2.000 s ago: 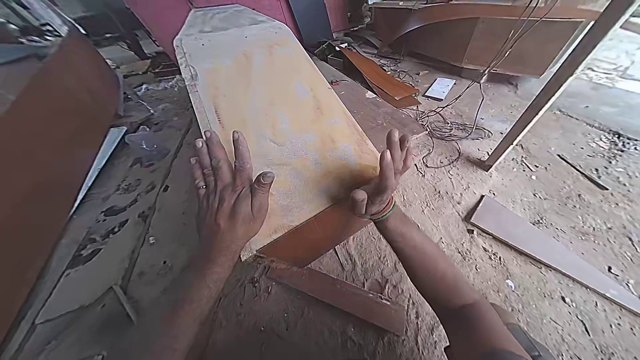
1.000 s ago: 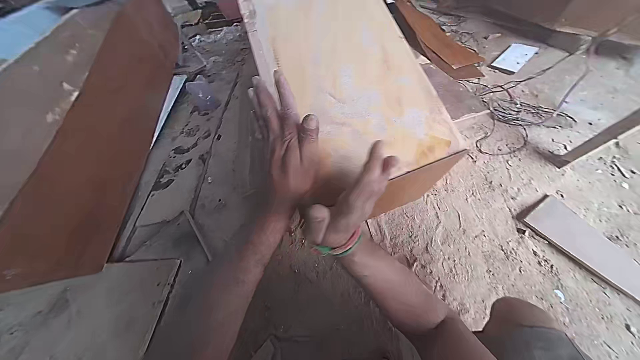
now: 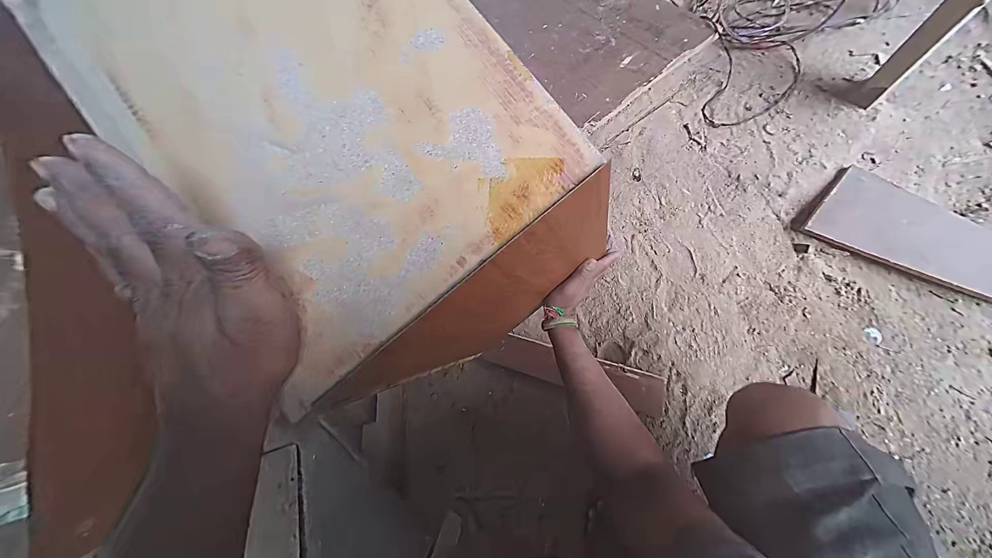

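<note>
A large wooden box or panel piece (image 3: 372,178) fills the upper left, its top pale yellow with grey rough patches and one darker yellow patch at a corner. Its end face (image 3: 480,294) is smooth reddish brown. My left hand (image 3: 201,287) is near the camera, over the left side of the pale top, with the palm turned inward and nothing gripped; whether it touches the surface is unclear. My right hand (image 3: 583,280), with a green and red wristband (image 3: 558,318), rests against the right end of the brown face, its fingers partly hidden behind the edge.
Sandy ground (image 3: 666,310) lies to the right, with a flat board (image 3: 907,229) on it. Tangled cables (image 3: 763,39) and a slanting post (image 3: 918,54) are at the upper right. A short plank (image 3: 628,384) sits under my right forearm. A brown panel (image 3: 77,372) stands at the left.
My hands were close together near the box's front edge one second ago; now they are far apart, the right one at the brown end face. The box fills more of the view.
</note>
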